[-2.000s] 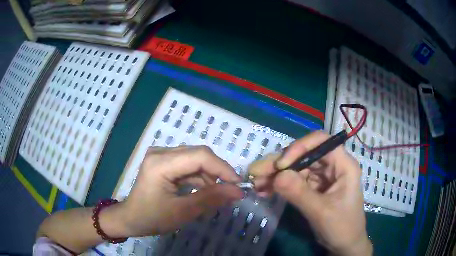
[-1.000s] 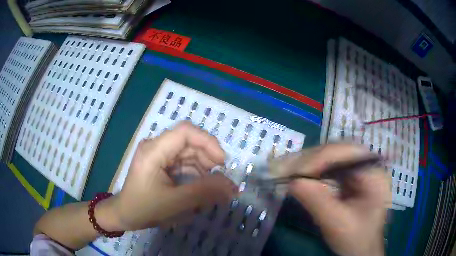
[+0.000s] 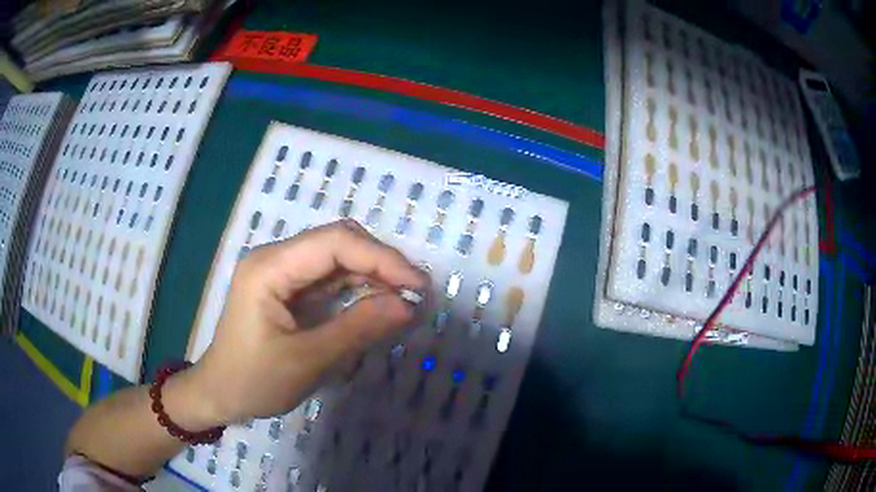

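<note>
My left hand (image 3: 298, 312) is over the middle of the central white slotted tray (image 3: 552, 231). It pinches a small silvery component (image 3: 411, 295) between thumb and fingertips. The tray holds rows of shiny and dark small parts, with a few tan empty slots near its right edge. My right hand is not in view. A red and black probe lead (image 3: 706, 332) curves over the right side and runs towards the lower right. A red end piece shows at the lower right edge; the pen-shaped tool itself cannot be made out.
White slotted trays lie stacked at the right (image 3: 711, 173), partly under the lead. More slotted trays (image 3: 125, 192) lie at the left. Stacked boards (image 3: 115, 34) are at the upper left, beside a red label (image 3: 272, 45). A handheld device (image 3: 828, 125) is at the far right.
My right hand, with the pen tool, has left the picture. The lead now loops lower at the right. My left hand still pinches a component. The view has shifted.
</note>
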